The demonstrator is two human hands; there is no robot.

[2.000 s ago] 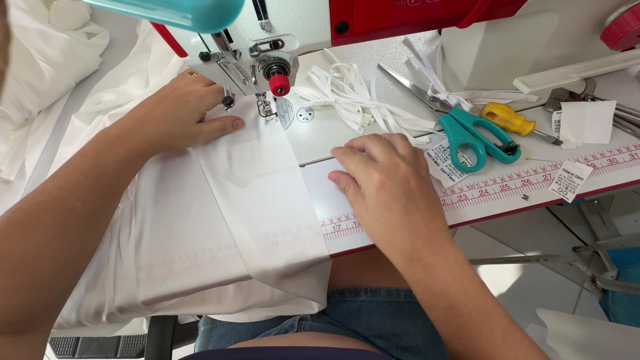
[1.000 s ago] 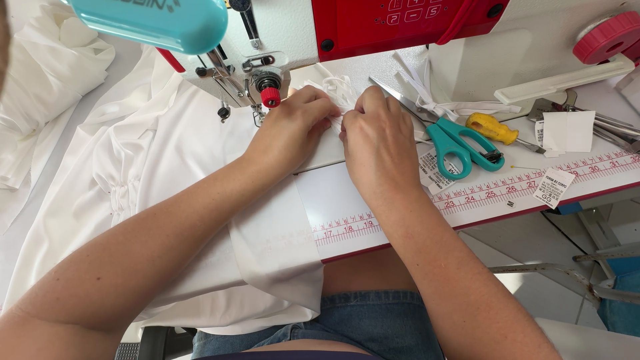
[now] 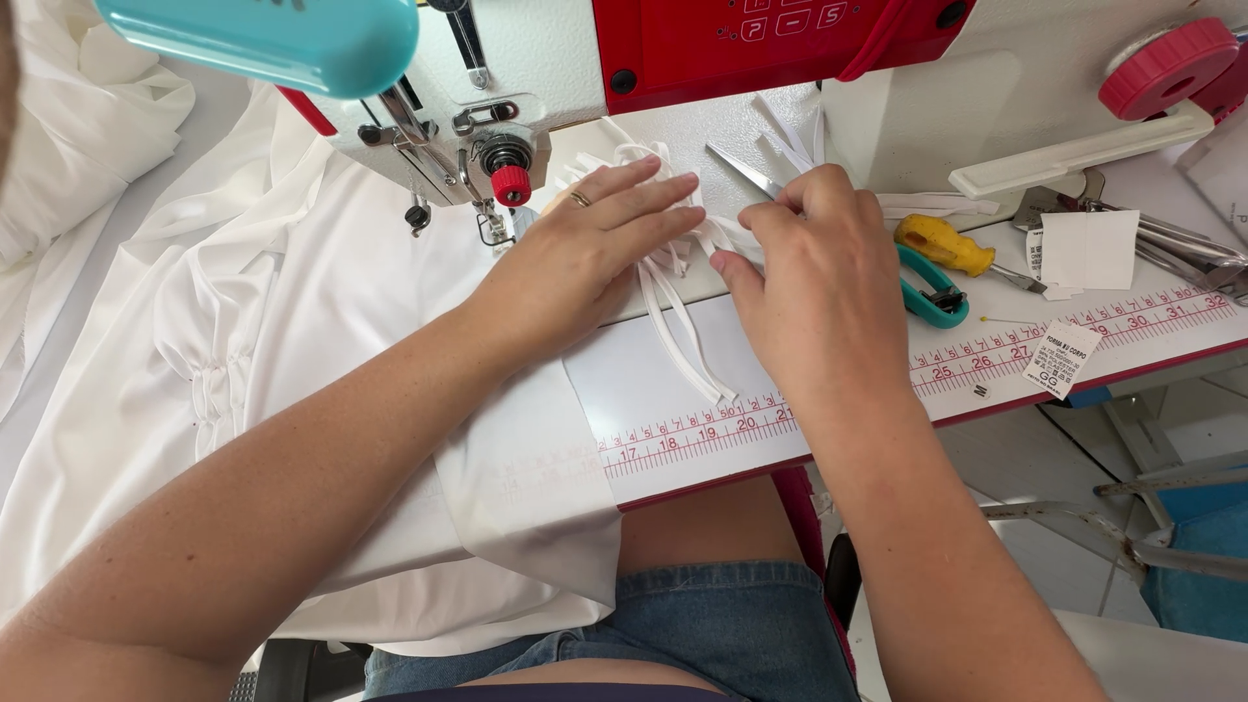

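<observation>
My left hand (image 3: 595, 239) lies with fingers spread over a bundle of narrow white fabric strips (image 3: 678, 331), just right of the presser foot (image 3: 492, 226) of the sewing machine (image 3: 546, 73). Beside it, my right hand (image 3: 814, 258) has its thumb and index finger at a strip; whether it pinches the strip is unclear. The teal-handled scissors (image 3: 738, 170) lie partly beneath my right hand, blades pointing up and left, with part of a handle showing on the right. White satiny fabric (image 3: 292, 283) with a gathered section spreads under my left forearm and hangs over the table's front edge.
On the right lie a yellow-handled screwdriver (image 3: 941, 244), metal tools (image 3: 1180, 239), a blank white tag (image 3: 1089, 251), a printed care label (image 3: 1063, 359) and a pin. A printed ruler strip (image 3: 682, 439) runs along the table's front edge. More white fabric (image 3: 78, 136) is heaped at far left.
My left hand has gone from the fabric by the presser foot to the strips. My right hand has moved right onto the scissors area. Several strips now trail down toward the ruler.
</observation>
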